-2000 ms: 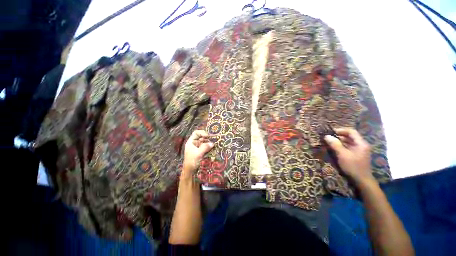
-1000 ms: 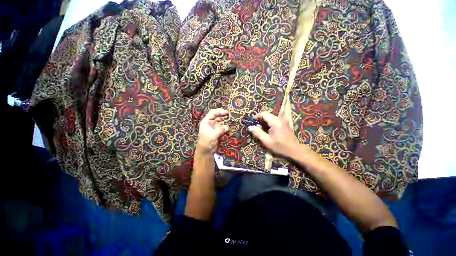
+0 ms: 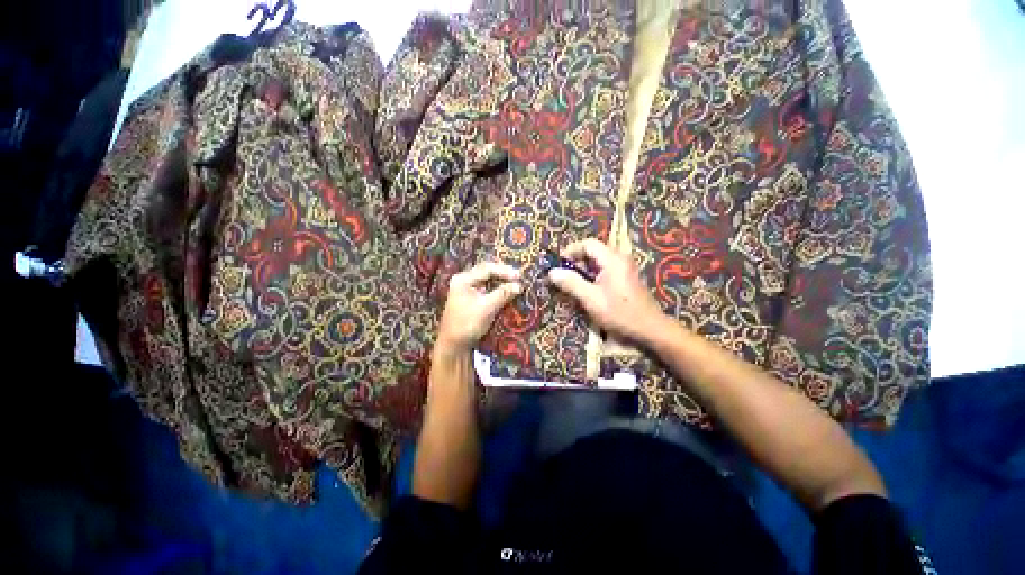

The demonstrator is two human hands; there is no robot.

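A batik shirt (image 3: 719, 169) with cream, gold and red motifs lies spread in front of me, its front parted over a strip of pale lining (image 3: 643, 101). My left hand (image 3: 481, 303) is over the lower front panel, thumb and fingertips pinched together; whether cloth or a thread is between them is too small to tell. My right hand (image 3: 601, 290) is just to its right and holds a small dark tool (image 3: 559, 265), perhaps thread snips, pointing at the left fingertips. Most of the tool is hidden in the fingers.
More shirts of the same print (image 3: 281, 247) lie bunched at the left, with dark hanger hooks (image 3: 270, 16) at their top. The white table (image 3: 978, 202) shows at the right and beyond the shirts. Its front edge runs near my waist. Blue floor shows below.
Over two seconds my right hand has come from the right side of the shirt to beside my left hand. The view has moved closer, and the dark tool now lies nearer the left fingertips.
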